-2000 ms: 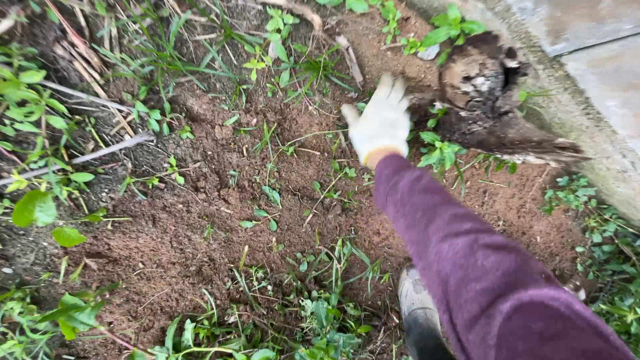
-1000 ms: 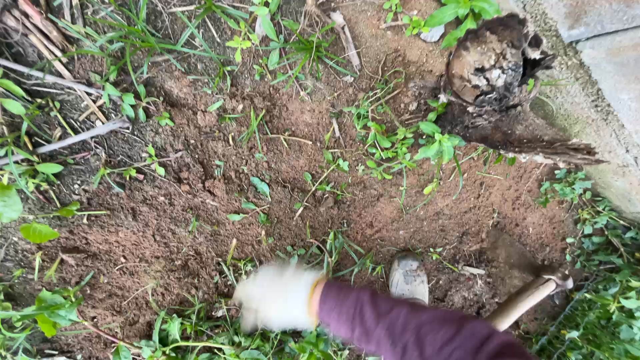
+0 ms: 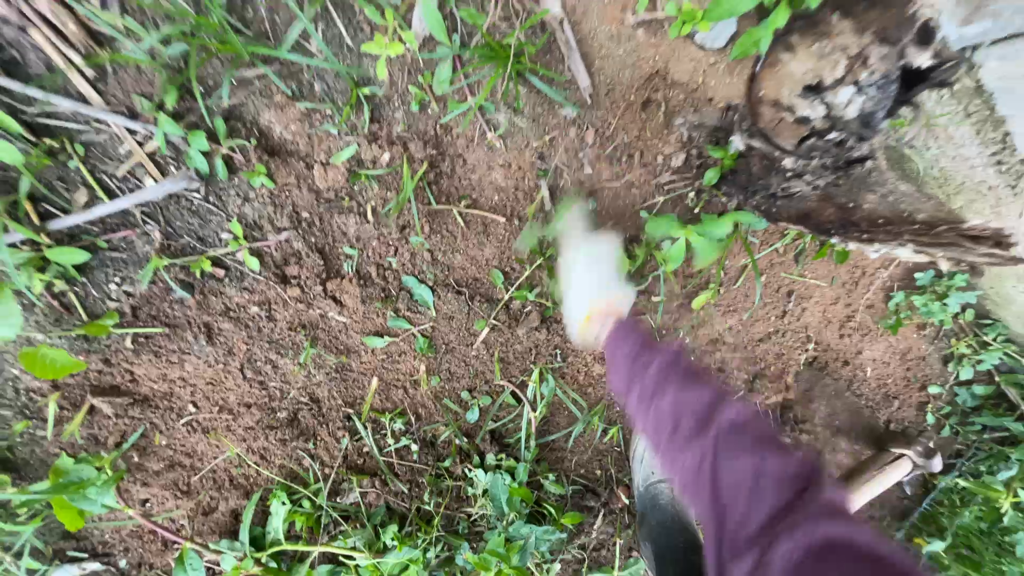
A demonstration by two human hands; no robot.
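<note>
My right hand [image 3: 594, 280], in a white glove with a purple sleeve, is motion-blurred over the soil right of centre. Blurred green leaves show at its fingertips; whether the fingers grip them cannot be told. Small leafy weeds [image 3: 696, 236] grow just right of the glove. At lower right, partly behind the sleeve, is a hoe-like tool with a wooden handle [image 3: 878, 482] and a dark, blurred head. My left hand is out of view.
A rotting wood stump [image 3: 832, 88] lies at upper right against a concrete edge [image 3: 952, 152]. A dark boot [image 3: 666, 512] stands below the sleeve. Uprooted-looking greens [image 3: 496, 488] lie at bottom centre, and dry sticks [image 3: 104, 204] at left.
My right hand went from beside the stump to the greens at the bottom, then back up to the weeds near the stump. The view has shifted somewhat.
</note>
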